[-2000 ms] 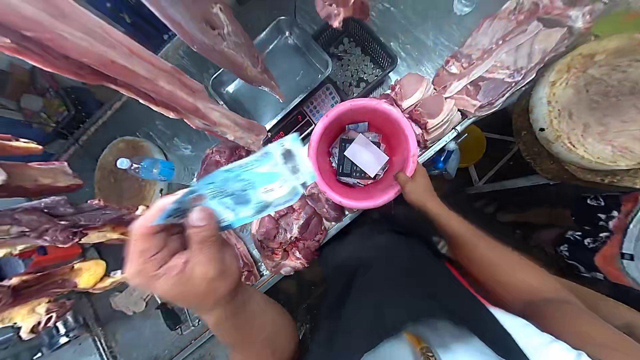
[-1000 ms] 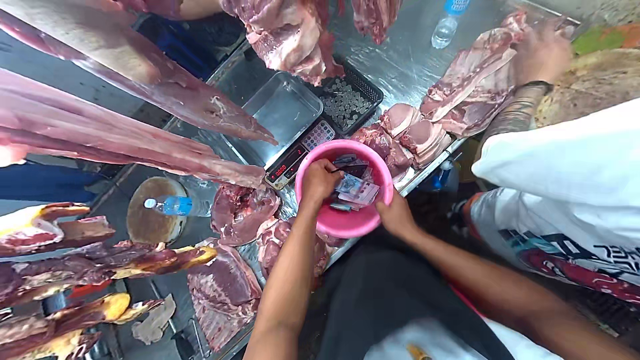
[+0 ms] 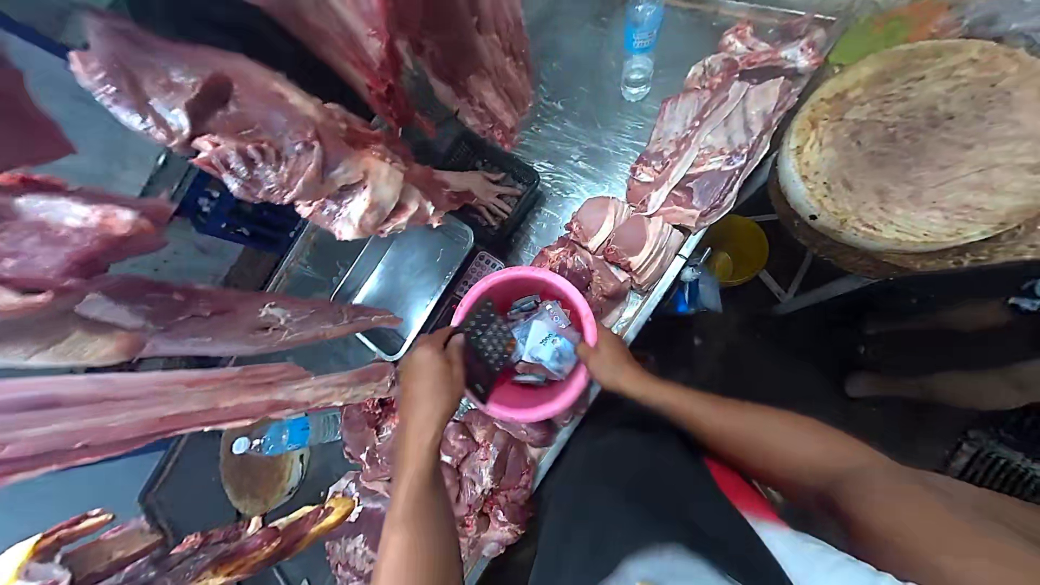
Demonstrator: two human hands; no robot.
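A pink plastic basin stands by the edge of the metal table, with loose banknotes inside. My left hand grips a black calculator, tilted over the basin's left rim. On the opposite side, my right hand holds the rim, its fingertips partly hidden. The keypad of a scale shows just behind the basin, beside a steel tray. Raw meat cuts lie behind the basin, and more meat pieces lie in front of it.
Large hanging meat pieces crowd the left and top. Another person's hand reaches into a black basket. Rib meat, a water bottle and a round chopping block are toward the upper right. A yellow bucket stands below.
My left hand has come out of the basin's middle and now holds the calculator at its left rim. Another person's hand has appeared in the black basket. The person in white at the right has moved away.
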